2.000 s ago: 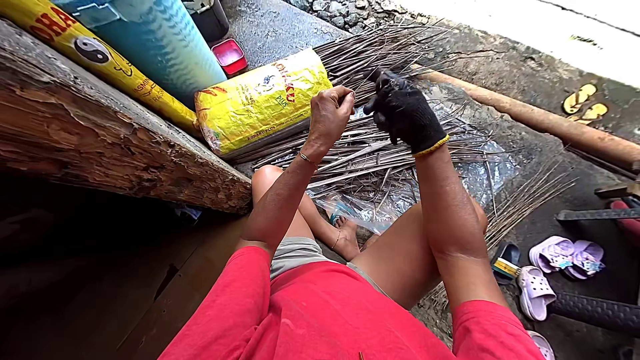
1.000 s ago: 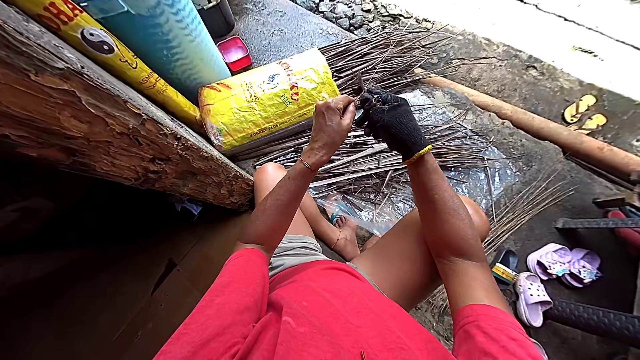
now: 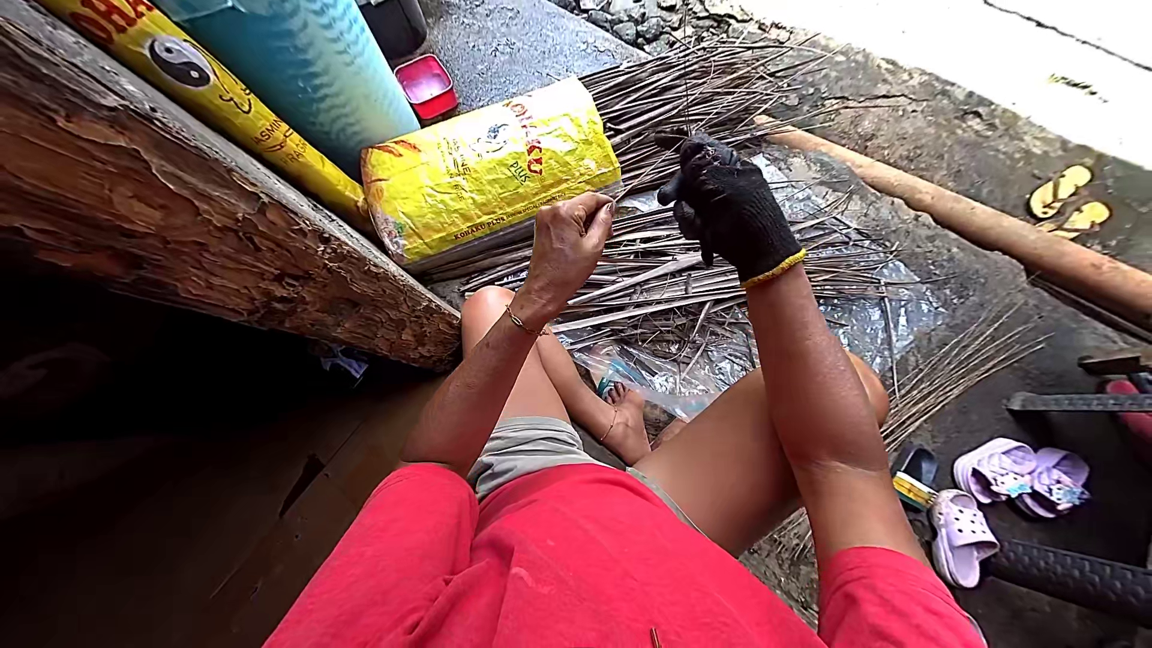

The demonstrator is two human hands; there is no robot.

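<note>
My bare left hand (image 3: 569, 243) is closed in a loose fist above the edge of the yellow printed sack (image 3: 486, 166); whether it pinches something thin cannot be made out. To its right, my right hand (image 3: 731, 202) wears a black knit glove with a yellow cuff. Its fingers are curled, and a thin dark strand seems to rise from them. Below and behind both hands, a pile of dry, thin plant ribs (image 3: 666, 279) lies partly on clear plastic sheeting (image 3: 900, 301). More long ribs (image 3: 711, 81) stretch past the sack.
A bark-edged wooden slab (image 3: 225, 216) runs along my left, beside a teal container (image 3: 306, 72) and a red tray (image 3: 426, 85). A brown pole (image 3: 972, 211) slants across the right. Yellow flip-flops (image 3: 1062, 198), lilac clogs (image 3: 963, 538) and a separate bundle of ribs (image 3: 963, 373) lie on the ground.
One second ago my hands were together at a thin piece; now they are apart, with the gloved right hand moved away from the left.
</note>
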